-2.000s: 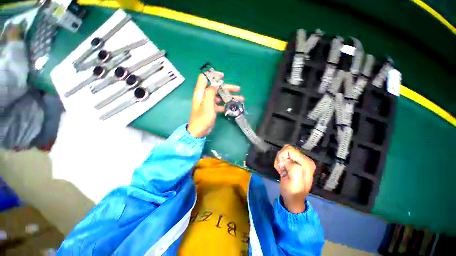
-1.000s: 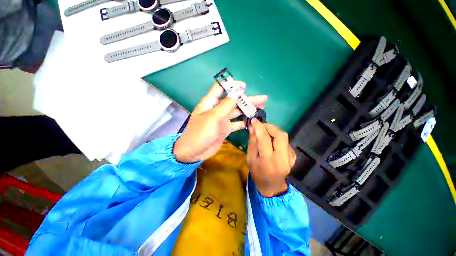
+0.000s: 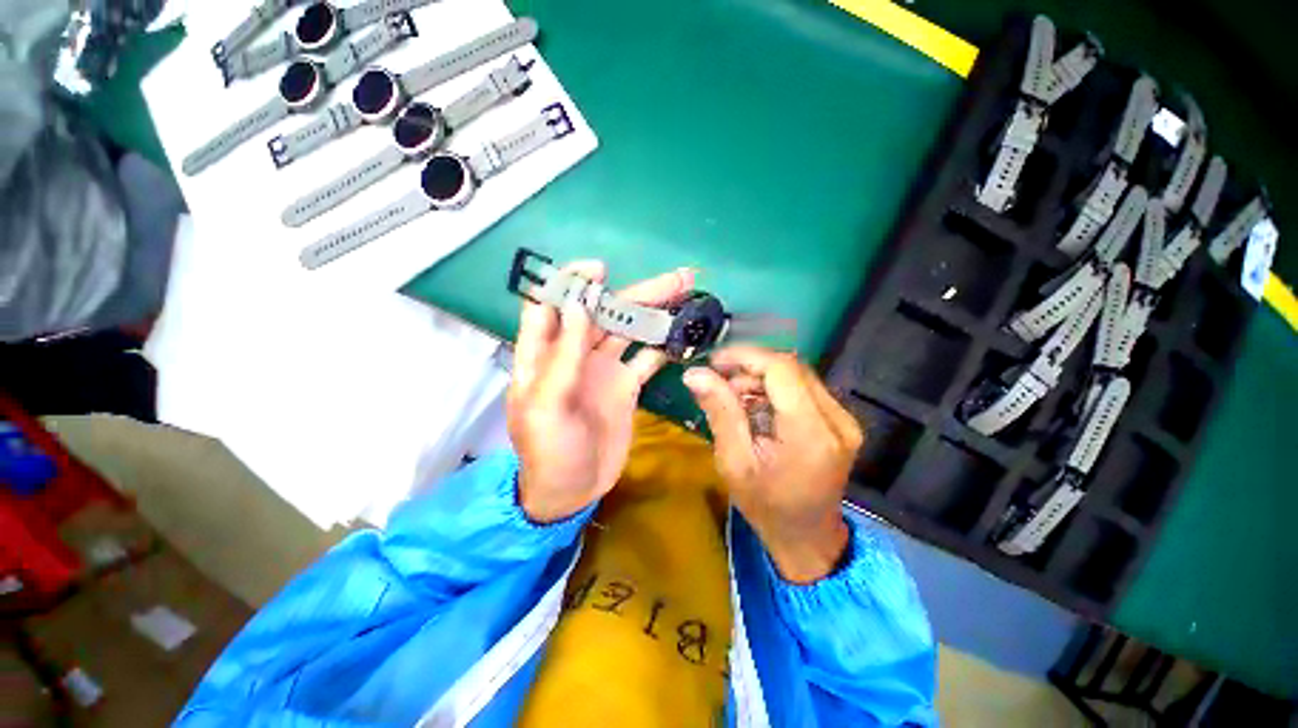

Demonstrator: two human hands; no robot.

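My left hand (image 3: 577, 391) holds a smartwatch (image 3: 621, 312) by its grey strap, with the dark buckle at the upper left. The round watch case (image 3: 696, 327) shows its dark back, to the right of my left fingers. The other strap half, right of the case, is blurred. My right hand (image 3: 776, 434) is just below and right of the case, thumb and forefinger bent near each other. Whether it holds anything small cannot be told.
Several grey-strapped watches (image 3: 446, 181) lie in slanted rows on a white sheet (image 3: 527, 192) at upper left. Loose white sheets (image 3: 306, 377) hang below it. A black foam tray (image 3: 890, 341) with several grey watches stands at right on the green bench (image 3: 740, 128). Cartons are at lower left.
The watch has turned from a steep slant to nearly level, its dark case back now showing. My right hand has moved off the case, down and right. The view has shifted.
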